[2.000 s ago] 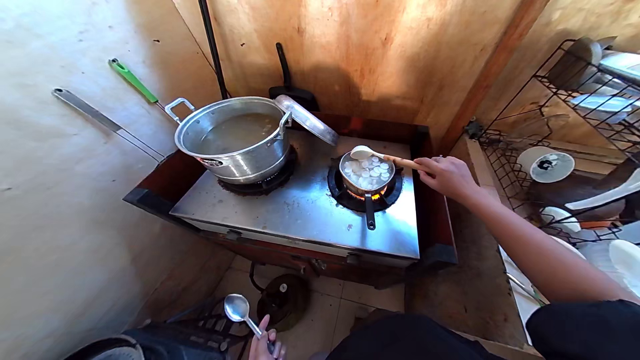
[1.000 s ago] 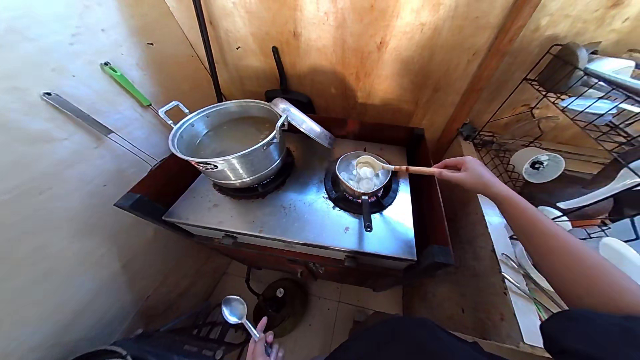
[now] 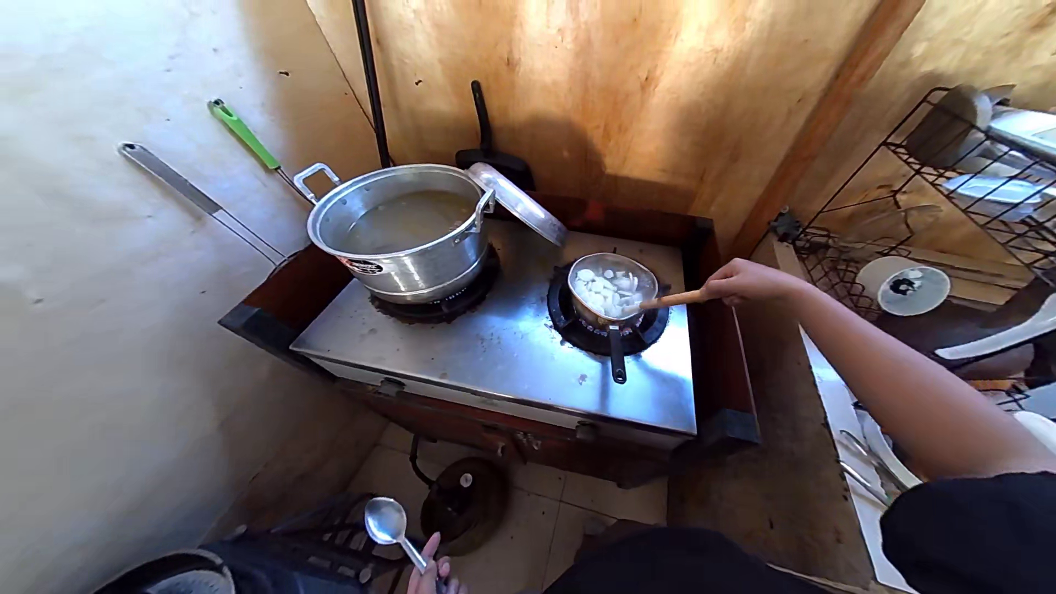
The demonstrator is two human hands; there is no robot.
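My right hand point(image 3: 737, 282) grips the handle of a wooden spoon point(image 3: 676, 299); the spoon's head is hidden among white pieces in a small saucepan point(image 3: 615, 285). That saucepan, with a black handle point(image 3: 617, 355) toward me, sits on the right burner point(image 3: 565, 318) of a steel-topped gas stove point(image 3: 487, 355). Low in the view, my left hand point(image 3: 433, 573) holds a metal spoon point(image 3: 386, 521) with its bowl up, away from the stove. A large aluminium pot point(image 3: 421, 272) of cloudy liquid stands on the left burner, its lid point(image 3: 518, 204) leaning beside it.
Two long-handled utensils, one with a green grip point(image 3: 245, 134), lean at the left wall. Behind the stove stands a black pan point(image 3: 495, 161). A wire dish rack point(image 3: 887, 148) with dishes is at right. A gas cylinder point(image 3: 466, 503) stands on the floor below.
The wooden spoon's head, raised in view with white pieces a second ago, is now down among them at the saucepan's right side. My left hand still holds the metal spoon.
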